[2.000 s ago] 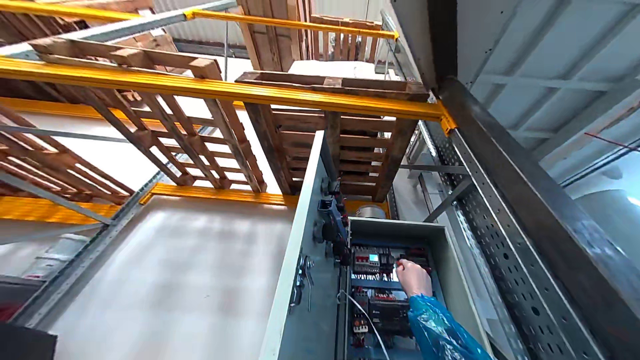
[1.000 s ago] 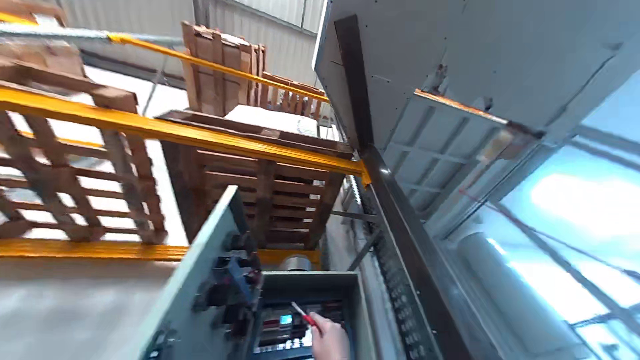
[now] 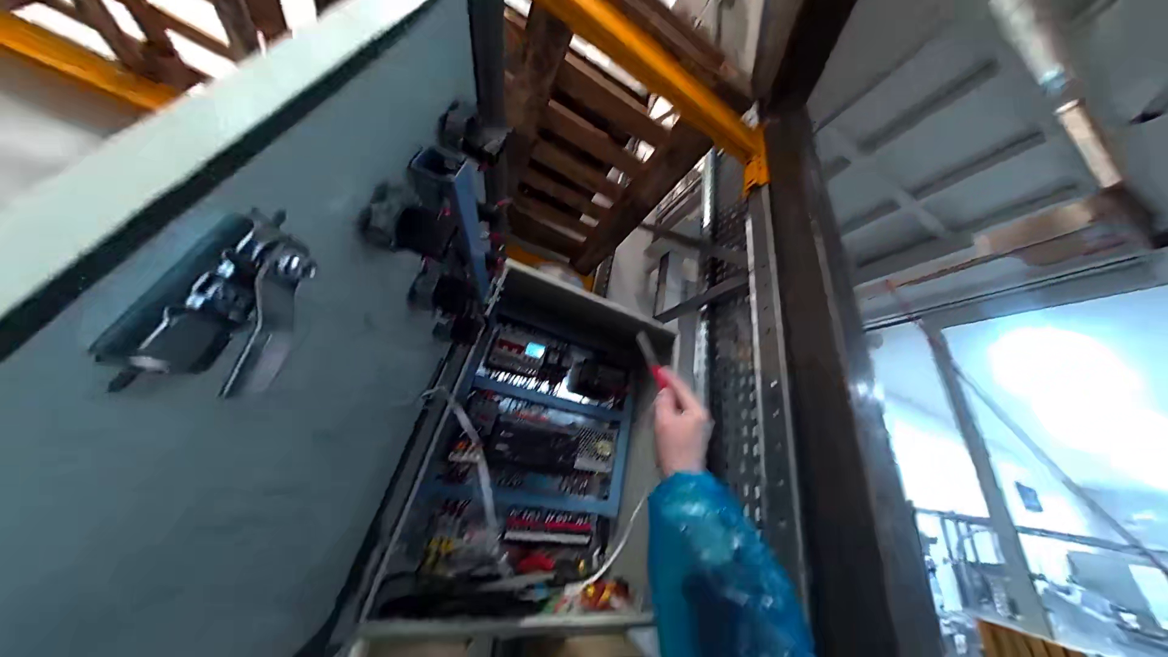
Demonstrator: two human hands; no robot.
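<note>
My right hand (image 3: pixel 682 424), below a blue plastic sleeve, is closed on a red-handled screwdriver (image 3: pixel 659 372) whose blurred shaft points up and left. Hand and tool are in front of the right side wall of an open electrical cabinet (image 3: pixel 641 456). Inside it, left of the hand, are rows of wired components, among them a small lit display (image 3: pixel 535 349) and a black power supply unit (image 3: pixel 538 444). A white cable (image 3: pixel 625 538) curves along the lower right. My left hand is not in view.
The grey cabinet door (image 3: pixel 274 493) stands open at the left, with a latch (image 3: pixel 246 301) and switch backs (image 3: pixel 447 219). Right of the cabinet rise a perforated rack upright (image 3: pixel 735 365) and a dark steel column (image 3: pixel 849 411). Wooden pallets (image 3: pixel 584 137) lie behind a yellow beam (image 3: pixel 662 68).
The right hand has moved from in front of the components to the cabinet's right side. The red-handled tool is plain to see from one second ago on. The view has shifted a lot.
</note>
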